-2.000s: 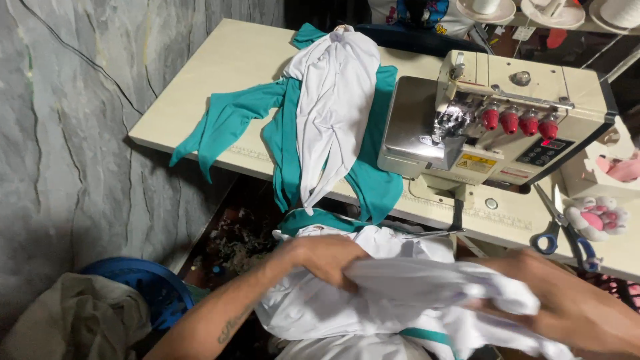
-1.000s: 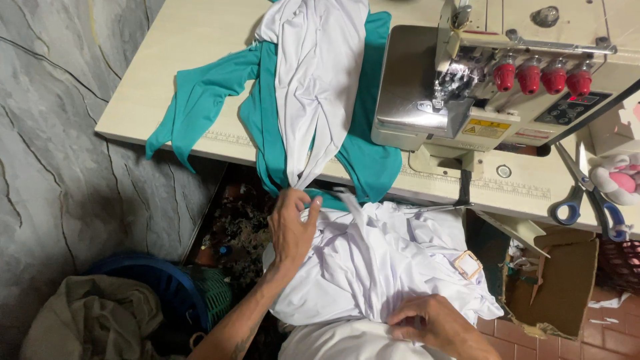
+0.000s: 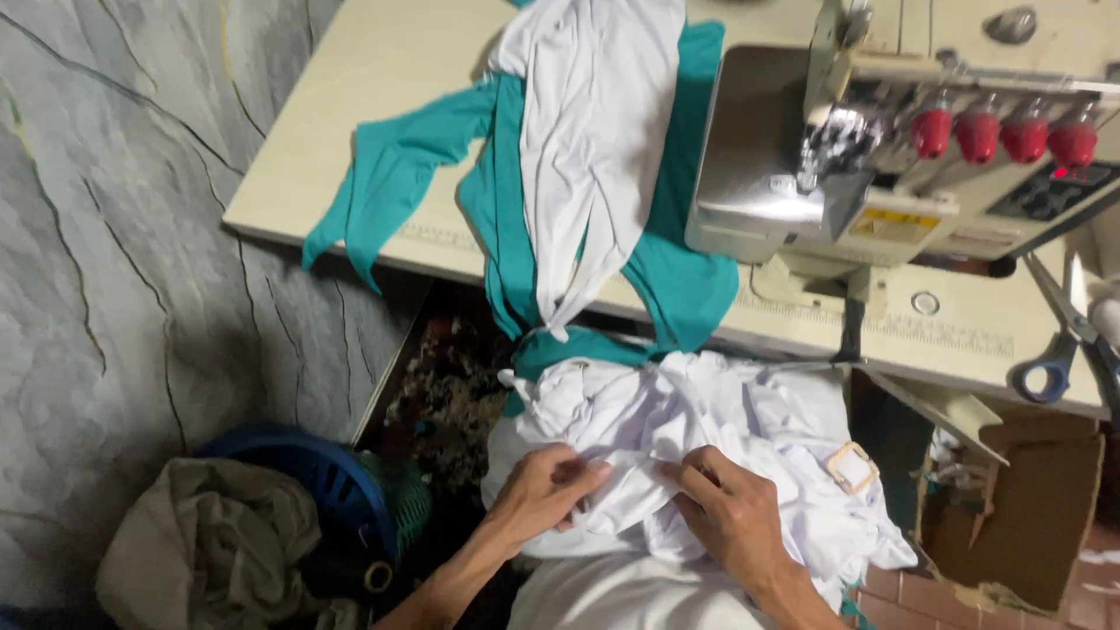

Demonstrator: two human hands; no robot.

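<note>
My left hand (image 3: 551, 490) pinches a fold of white fabric (image 3: 621, 477) between thumb and fingers. To its right my right hand (image 3: 726, 503) grips the same cloth with bent fingers. The white fabric lies bunched over the lap, below the table edge, with a square light-brown buckle (image 3: 850, 467) at its right side. Beyond it, white cloth (image 3: 595, 131) lies over teal cloth pieces (image 3: 407, 171) on the sewing table. An overlock sewing machine (image 3: 954, 175) with red tension knobs stands to the right of them.
Scissors with blue handles (image 3: 1063, 332) lie at the table's right edge. A blue basket (image 3: 306, 455) with grey-beige cloth (image 3: 210, 542) stands at the lower left, beside a marbled wall (image 3: 131, 219). An open cardboard box (image 3: 1015, 499) sits below the table at right.
My left hand has come down from the table edge onto the white fabric in the lap. My right hand has moved up the cloth, and both now hold it close together.
</note>
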